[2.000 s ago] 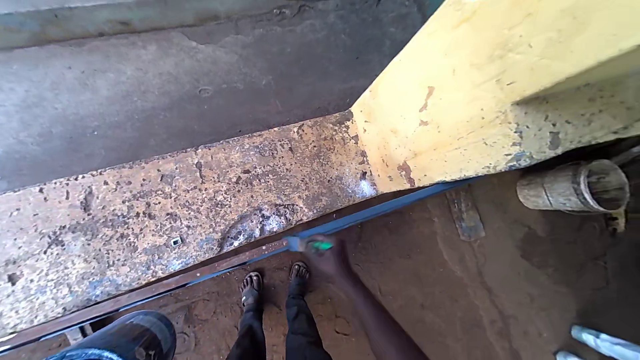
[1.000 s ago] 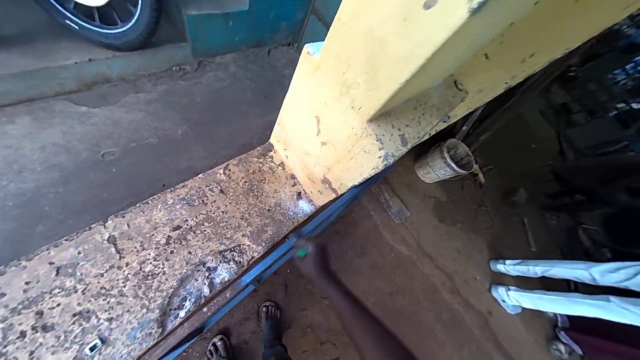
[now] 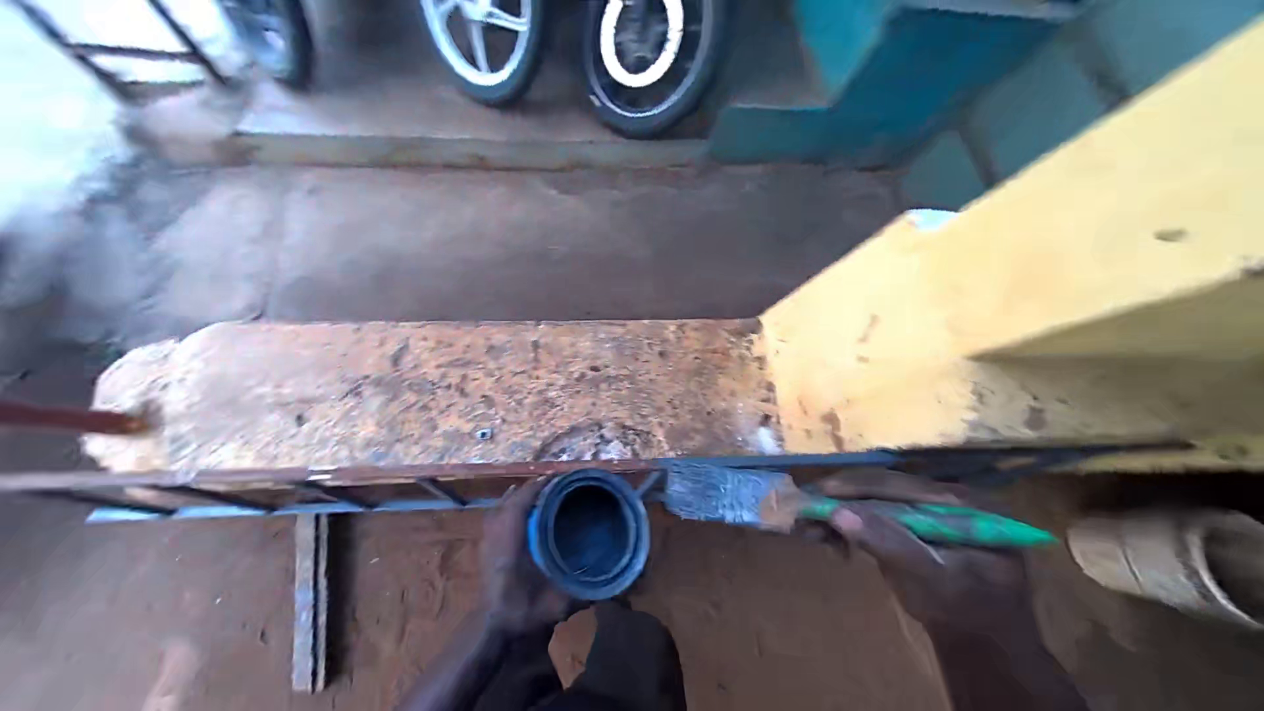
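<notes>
My left hand (image 3: 515, 563) holds a round paint container (image 3: 591, 535) by its side, its mouth facing up and its inside dark blue. My right hand (image 3: 894, 523) is shut on the green handle of a flat paintbrush (image 3: 726, 496), whose bristles are coated with grey-blue paint. The bristles are beside the narrow metal frame (image 3: 395, 494), just right of the container; whether they touch it I cannot tell. Part of the frame is blue and part is brownish red. My legs show below the container.
Behind the frame lies a worn concrete ledge (image 3: 444, 390), meeting a yellow wall (image 3: 889, 346). A plastic bucket (image 3: 1165, 563) lies at the right. A wooden post (image 3: 309, 602) stands below the frame at the left. Wheels (image 3: 642, 59) stand on a raised step beyond.
The view has swung left and up. The paint container, only partly seen at the lower left two seconds ago, is now in front of me in my left hand. The brush's bristles now show plainly.
</notes>
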